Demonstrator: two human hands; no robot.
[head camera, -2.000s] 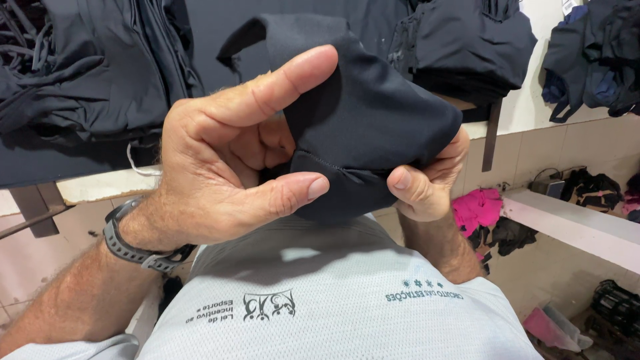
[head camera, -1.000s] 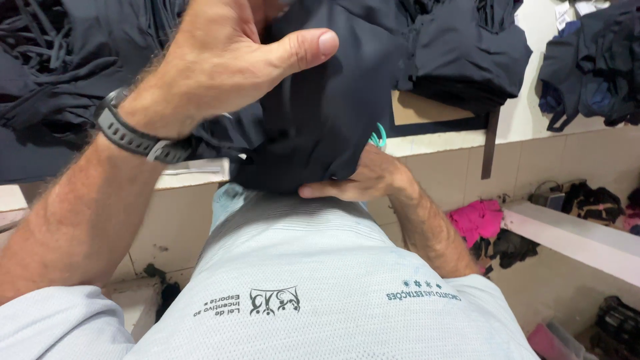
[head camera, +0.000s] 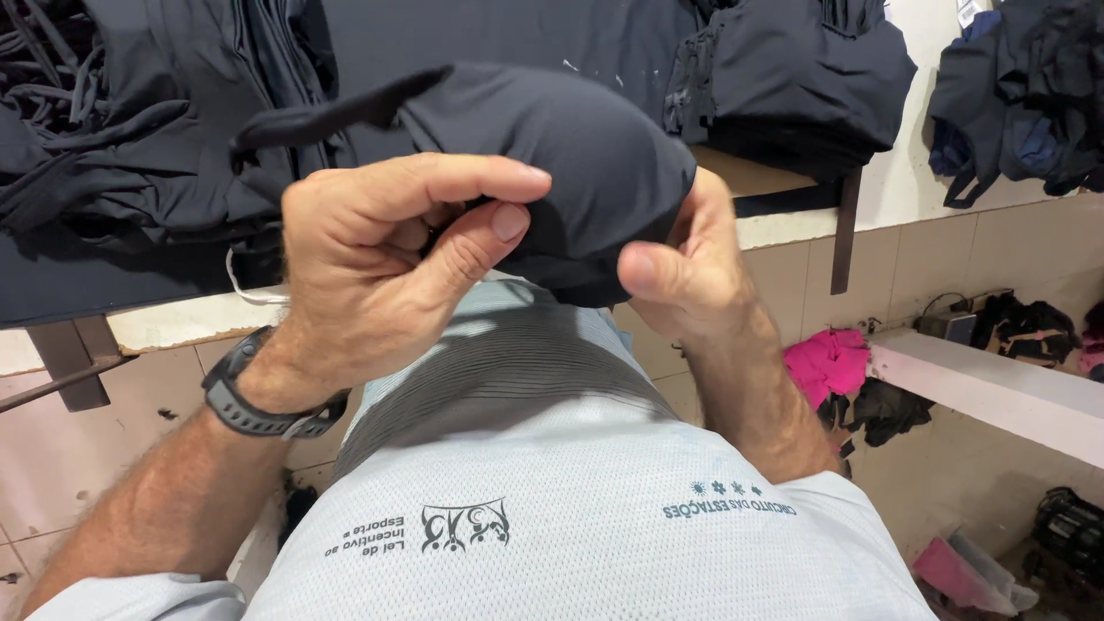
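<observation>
A dark navy stretch-fabric garment piece (head camera: 586, 164) is held up in front of my chest, with a narrow strap-like end trailing to the left. My left hand (head camera: 405, 250), with a grey watch on its wrist, has the left edge of the cloth at its curled fingers; thumb and forefinger tips lie close together over it. At the cloth's lower right edge, my right hand (head camera: 690, 259) pinches it, thumb in front and fingers behind. The fingertips behind the cloth are hidden.
Behind the hands, a table (head camera: 181, 315) bears a heap of dark garments (head camera: 155, 155) at left and a folded dark stack (head camera: 802, 86) at right. More dark garments (head camera: 1018, 103) hang over its edge. Pink cloth (head camera: 828, 362) lies beside a white ledge (head camera: 992, 388), lower right.
The cloth hung bunched and low a second ago; now it is spread and raised between both hands. My left hand has come down and my right hand has moved up.
</observation>
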